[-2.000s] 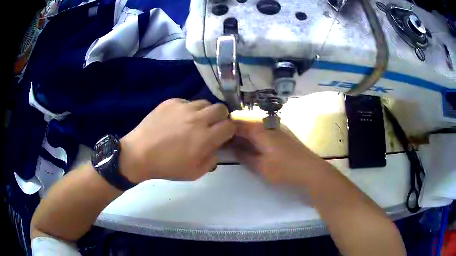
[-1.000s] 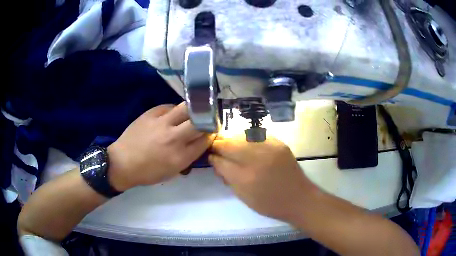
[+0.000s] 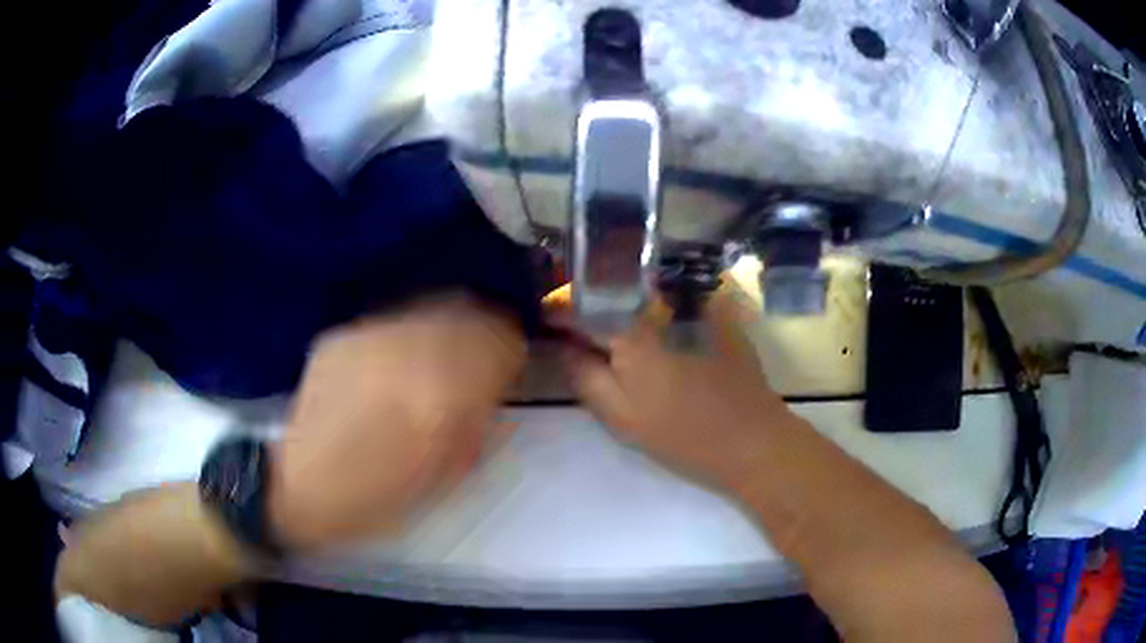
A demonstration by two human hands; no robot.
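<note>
The navy garment [image 3: 239, 239] lies heaped left of the sewing machine head [image 3: 754, 113], with pale cloth behind it. My left hand [image 3: 396, 421] is strongly blurred at the garment's front edge; its fingertips cannot be made out. My right hand [image 3: 679, 377] is near the needle area, its fingers partly behind the shiny metal guard [image 3: 616, 214]. A small dark edge of cloth shows at its fingertips. The needle and presser foot are hidden behind the guard and my fingers.
A black smartphone [image 3: 914, 358] lies right of the needle area, with black-handled scissors [image 3: 1024, 440] beside it. White cloth pieces [image 3: 1096, 440] are at the table's right end. A blue basket [image 3: 1068, 578] with an orange-red item is below right. A curved tube [image 3: 1071, 163] crosses the machine head.
My left hand has moved from beside my right hand at the needle area, back toward me, and is now blurred. The navy cloth bulges higher beside the machine head. The camera view has shifted.
</note>
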